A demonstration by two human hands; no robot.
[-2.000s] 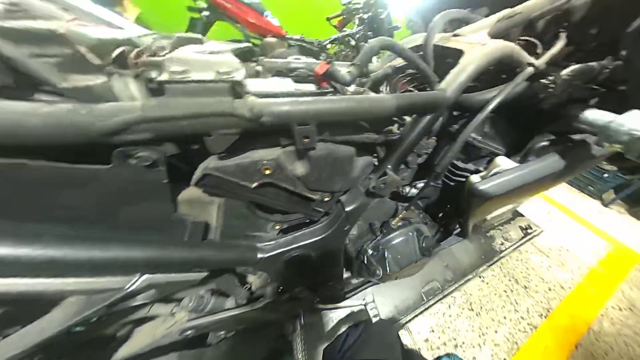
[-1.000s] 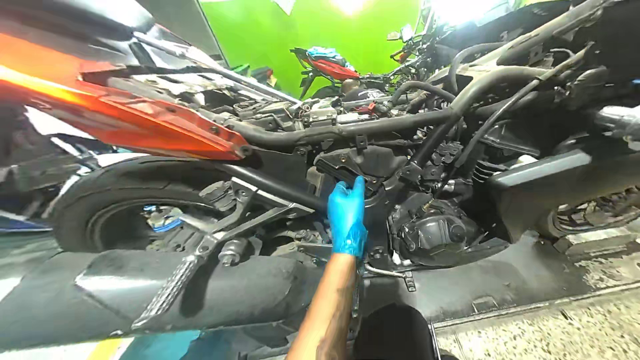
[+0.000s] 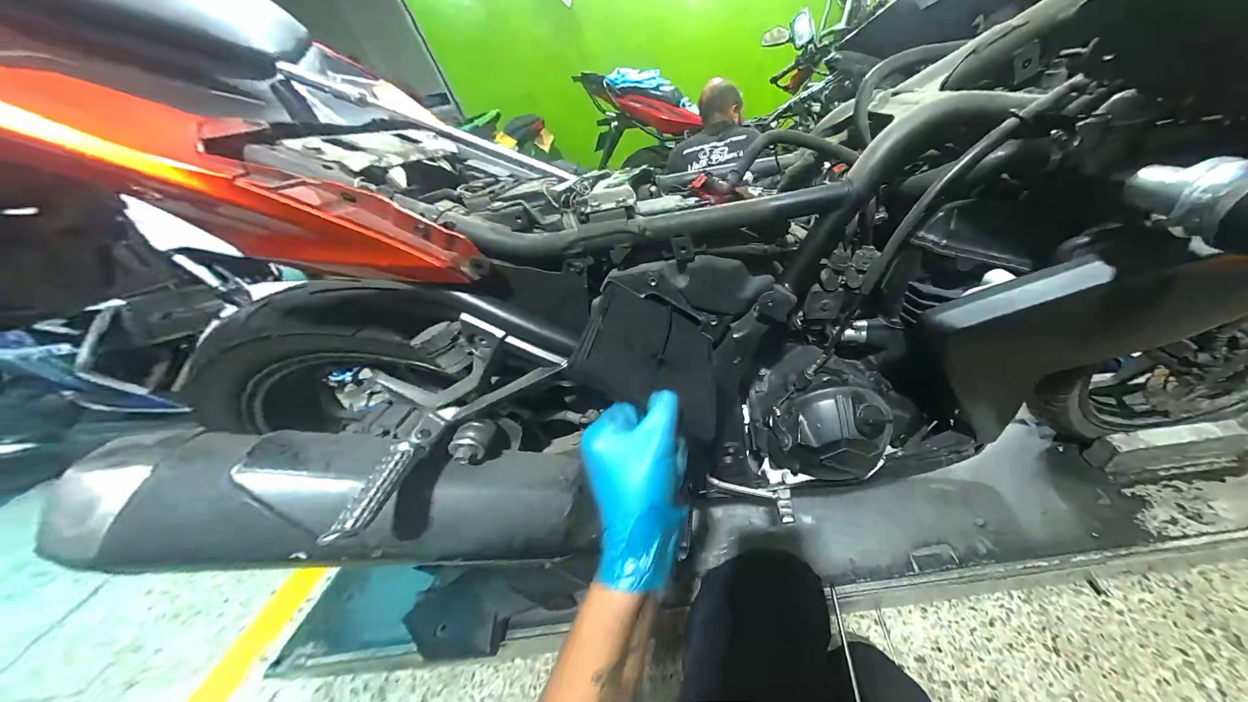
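Observation:
My left hand [image 3: 634, 478], in a blue glove, is in a fist at the side of a partly stripped motorcycle. Its fingertips close on the lower part of a black, flat flap [image 3: 639, 346], whose material I cannot tell. This flap hangs from beneath a dark plastic cover [image 3: 702, 283] under the frame tube [image 3: 682, 224]. The round engine side cover [image 3: 838, 429] lies to the right of the hand. Just left of the hand runs the exhaust silencer [image 3: 487, 507], with the metal footpeg [image 3: 370, 492] in front of it. My right hand is out of view.
An orange tail fairing [image 3: 341, 229] and the rear wheel [image 3: 224, 361] are at left. A black lower fairing [image 3: 1024, 322] juts out at right. My knee [image 3: 760, 624] is close below the bike. Behind it, another person [image 3: 717, 127] is near a red motorcycle [image 3: 653, 107].
The view has swung and pulled back since the first frame. My gloved hand came into view, then moved down from the dark cover, and the black flap now shows below that cover.

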